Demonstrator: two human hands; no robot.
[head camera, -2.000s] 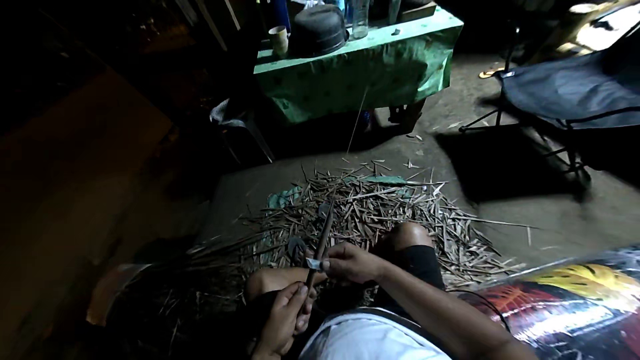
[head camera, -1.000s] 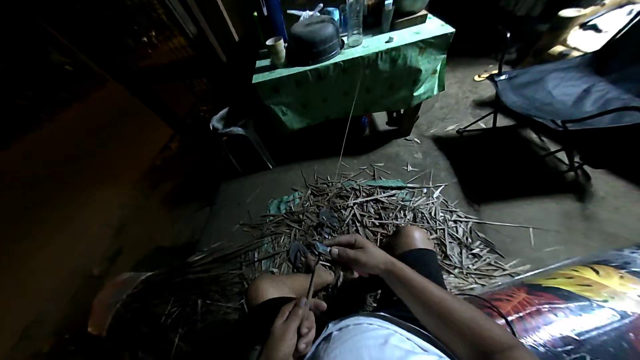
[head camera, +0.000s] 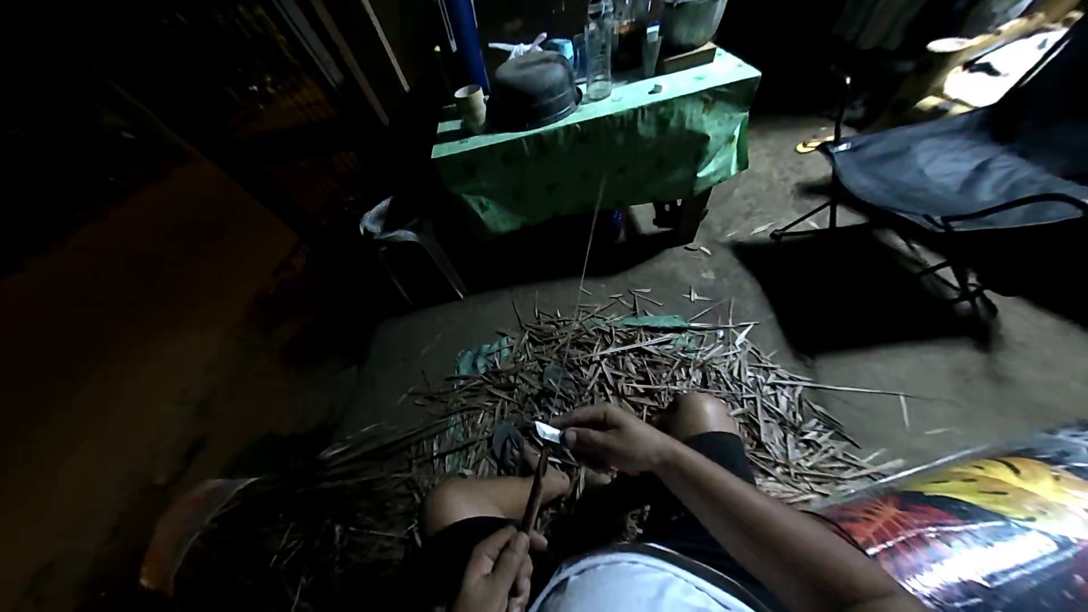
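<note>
My left hand (head camera: 500, 565) grips the lower end of a thin brown strip (head camera: 535, 491), likely plant stalk or leaf, which points up and away between my knees. My right hand (head camera: 614, 438) pinches a small, bright, flat blade-like piece (head camera: 548, 432) between thumb and fingers, close to the strip's far tip; whether the two touch is unclear. Beyond both hands, a pile of dry cut strips (head camera: 637, 353) lies on the ground, with pieces of green sheet (head camera: 654, 322) showing among them.
A table with a green cloth (head camera: 595, 166) stands ahead, holding a dark rounded vessel or hat (head camera: 534, 89), a cup (head camera: 470, 107) and a glass bottle (head camera: 599, 51). A folding chair (head camera: 960, 166) is at right. A shiny, colourful printed surface (head camera: 977, 518) lies beside me at lower right.
The strip stood upright past my right hand two seconds ago; now its tip is near the bright piece. My hands have moved apart, the left one lower.
</note>
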